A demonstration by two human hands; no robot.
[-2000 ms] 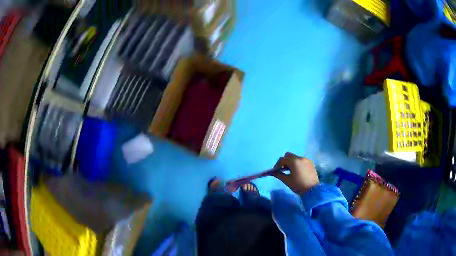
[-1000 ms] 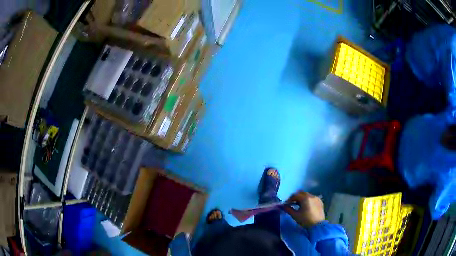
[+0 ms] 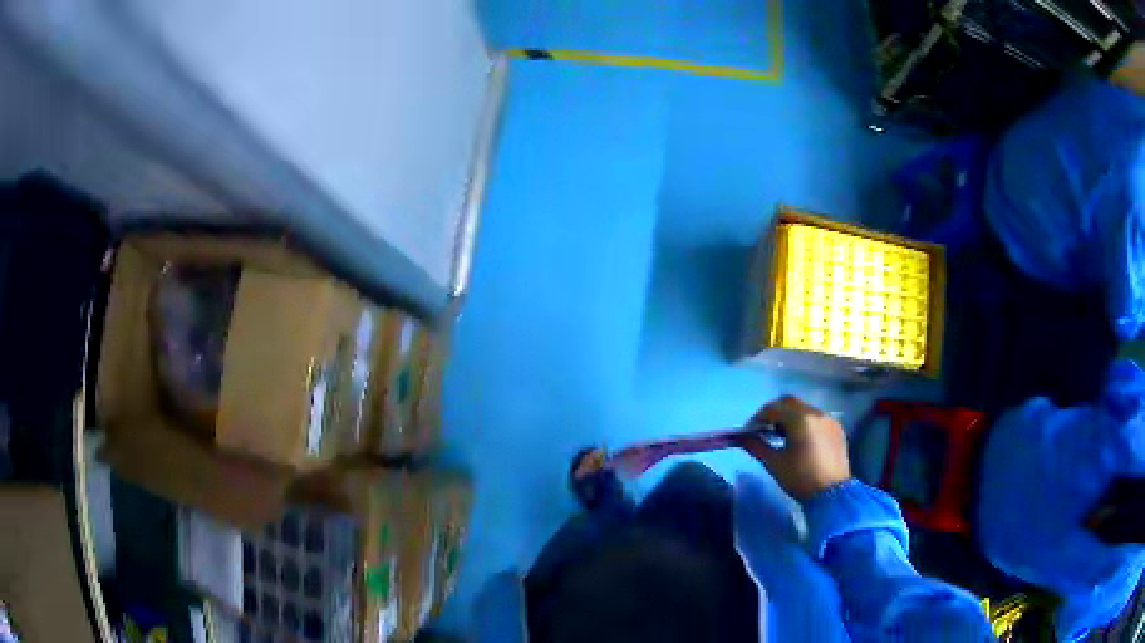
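My right hand (image 3: 804, 447), in a blue sleeve, is closed around the edge of a clipboard with forms (image 3: 684, 446) at the lower middle. The clipboard is seen nearly edge-on as a thin strip with pinkish sheets, its far end pointing left above my foot. A dark clip shows at my fingers. My left hand is out of the picture.
Brown cartons (image 3: 283, 364) are stacked at the left beside a pale wall (image 3: 339, 113). A carton holding yellow blister trays (image 3: 858, 299) stands on the blue floor at right. Beyond are a red stool (image 3: 961, 471) and people in blue smocks (image 3: 1061, 189). A yellow line (image 3: 653, 65) marks the floor.
The view has moved forward: the open carton with dark red contents has left the picture, and the yellow-tray carton and stool sit lower. My right hand still holds the clipboard.
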